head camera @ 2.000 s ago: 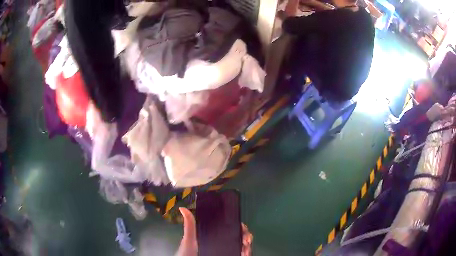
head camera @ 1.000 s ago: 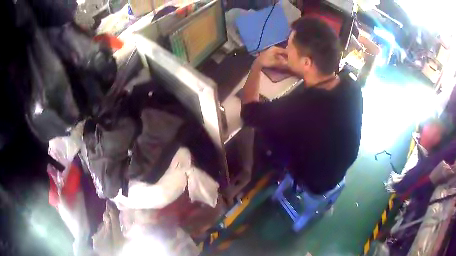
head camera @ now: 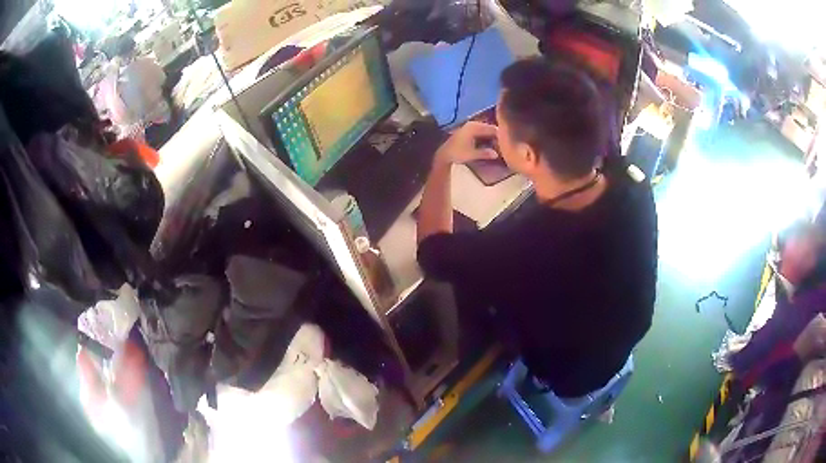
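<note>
Neither of my hands is in the picture. In front of me a person in black (head camera: 561, 271) sits on a blue stool (head camera: 552, 416) at a desk, with a hand raised near the face. A computer screen (head camera: 335, 108) with rows of icons and a yellowish window stands on the desk. A light panel edge (head camera: 299, 203) runs along the near side of the desk. A blue sheet or folder (head camera: 462, 77) lies behind the person's raised hand.
Dark and grey fabric or bags (head camera: 258, 298) are heaped at the left, with white pieces (head camera: 349, 393) below. A cardboard box (head camera: 285, 27) stands behind the screen. Yellow-black tape (head camera: 715, 411) marks the green floor (head camera: 670, 362) at the right, beside wrapped rolls (head camera: 797, 416).
My view has swung up from the floor and fabric heap to the seated person and screen. The hand with the dark phone, seen two seconds ago, is out of the picture.
</note>
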